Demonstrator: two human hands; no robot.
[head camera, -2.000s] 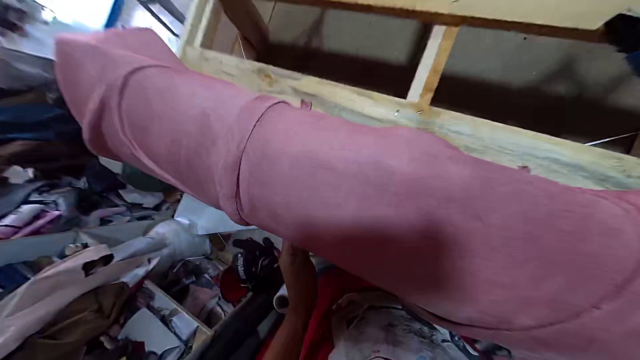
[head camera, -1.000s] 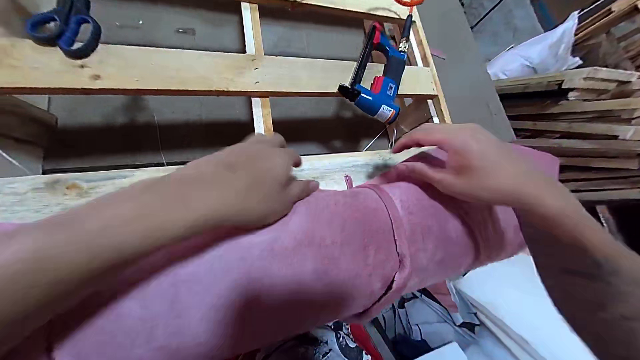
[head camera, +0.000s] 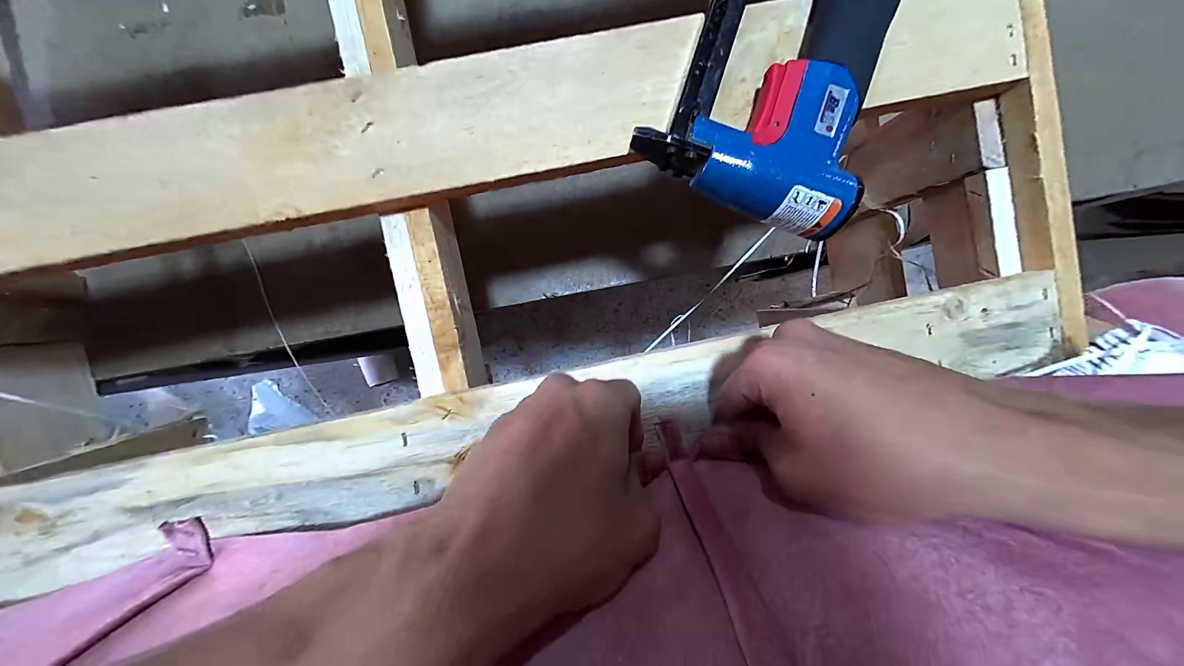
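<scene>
Pink upholstery fabric (head camera: 879, 592) covers the bottom of the view, its edge lying along the lower rail of a wooden frame (head camera: 962, 324). My left hand (head camera: 564, 472) and my right hand (head camera: 814, 425) meet near a raised seam in the cloth, at the rail. Both have curled fingers that pinch the fabric edge on either side of the seam; the fingertips are partly hidden. Above them a blue and black pneumatic staple gun (head camera: 786, 157) with a red trigger part lies across or hangs by the upper rail. A second folded seam end (head camera: 190, 546) shows at the left.
An upper wooden rail (head camera: 277, 157) and a short upright (head camera: 430, 296) stand beyond my hands. Thin white string (head camera: 712, 296) runs down behind the lower rail. Plastic scraps (head camera: 277, 407) lie on the floor beneath. Printed cloth or paper (head camera: 1119, 351) is at the right.
The view has moved closer to the frame and the staple gun. Both hands, apart on the pink roll one second ago, have come together at the seam.
</scene>
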